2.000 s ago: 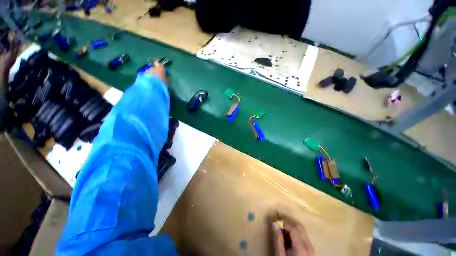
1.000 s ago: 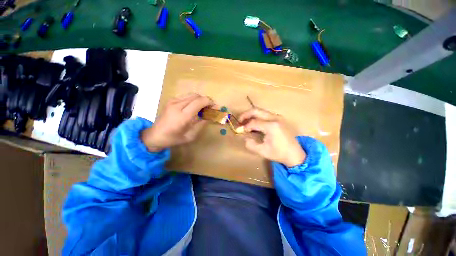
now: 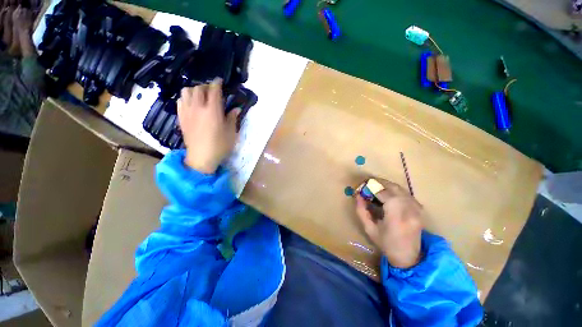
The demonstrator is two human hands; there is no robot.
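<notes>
My left hand (image 3: 207,124) is over the rows of black plastic housings (image 3: 164,121) on the white sheet, its fingertips among them; whether it grips one cannot be told. My right hand (image 3: 394,220) is above the cardboard work mat (image 3: 319,128) with its fingers closed around a small battery cell (image 3: 368,192), mostly hidden, only its dark blue end showing. A pale yellow-white piece (image 3: 375,186) shows at the right fingertips. A slim dark stick tool (image 3: 406,172) points up from beside the right hand; whether it is held or lies on the mat is unclear.
The green conveyor belt (image 3: 383,64) along the far side carries blue cells (image 3: 501,110) with wires and circuit boards (image 3: 417,34). An open carton (image 3: 57,185) stands at left. Another person's hand (image 3: 19,29) shows at upper left. A dark green mat (image 3: 542,255) is at right.
My left hand has left the cell it held with the right over the mat and moved left to the housings. My right hand stays over the mat, holding the cell.
</notes>
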